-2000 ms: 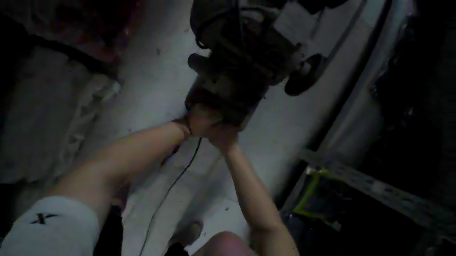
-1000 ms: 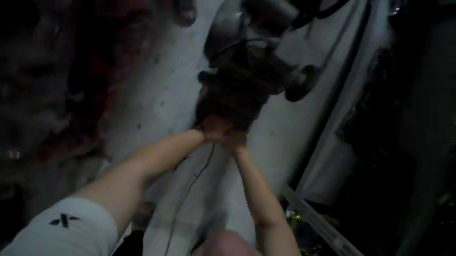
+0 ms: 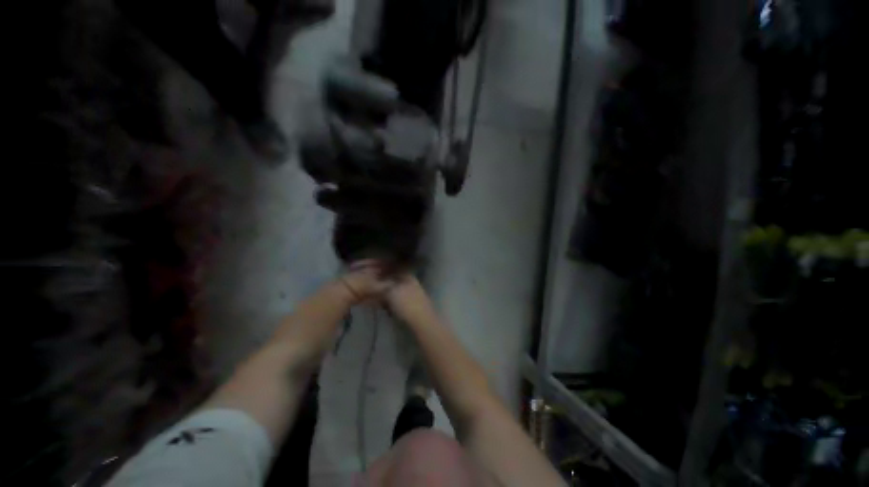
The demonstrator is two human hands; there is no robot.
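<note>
The dark air compressor (image 3: pixel 381 204) stands on the pale floor straight in front of me, blurred. My left hand (image 3: pixel 365 281) and my right hand (image 3: pixel 400 288) are side by side at its near end. Both seem closed on that end; the fingers are blurred and partly hidden, and the part they grip is too dark to make out. A thin dark power cord (image 3: pixel 366 380) runs along the floor below my hands towards me. A dark wheel or pulley (image 3: pixel 455 171) shows at the machine's right side.
Dark and reddish hanging garments (image 3: pixel 176 257) line the left side. Metal shelving (image 3: pixel 610 433) with dark and yellow packages (image 3: pixel 810 245) stands on the right. Dark legs, apparently another person's (image 3: pixel 224 71), show at the upper left. My own shoe (image 3: pixel 414 414) is below.
The view has turned, so the compressor now appears more upright and further left. Another person's legs show more at the upper left. Both hands remain at the machine's near end.
</note>
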